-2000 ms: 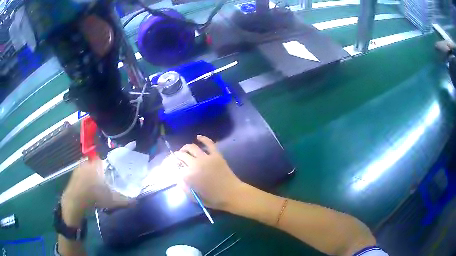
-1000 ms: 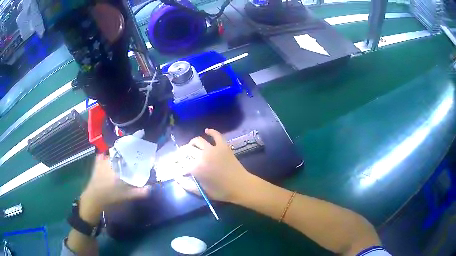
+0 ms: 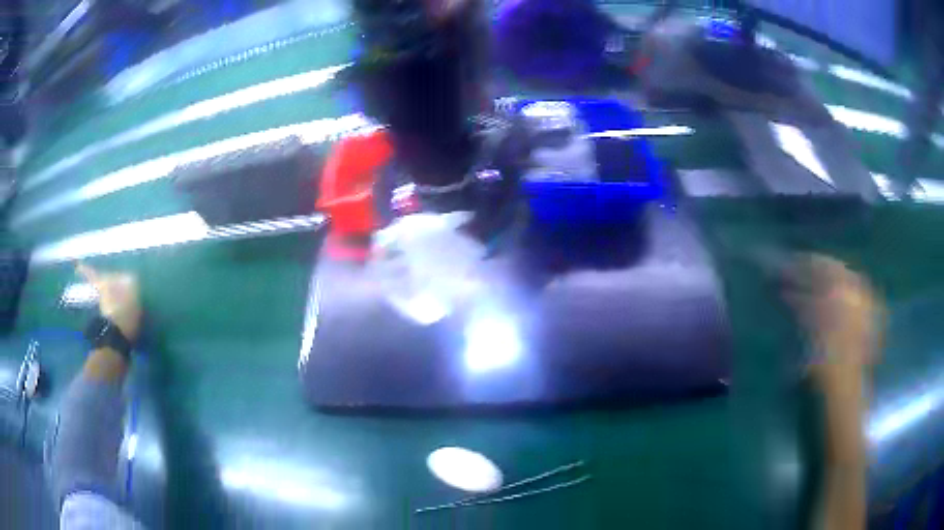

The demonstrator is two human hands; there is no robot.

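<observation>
The whole view is blurred by motion. My left hand, with a black watch on the wrist, is at the far left beside a small whitish piece; whether it grips the piece cannot be told. My right hand is at the right, off the black mat, strongly blurred; a faint streak shows at its fingers, but its grip is unclear. A crumpled white wipe lies on the mat under the dark microscope. Neither the blue brush nor the silver module can be made out.
A red bin stands left of the microscope, with a ribbed grey block farther left. A blue bin holds a pale bottle. A white oval and tweezers lie near the front.
Both hands have left the lit spot and wipe: my left hand went far left, my right hand far right. The view has turned left. The brush and silver module are no longer discernible.
</observation>
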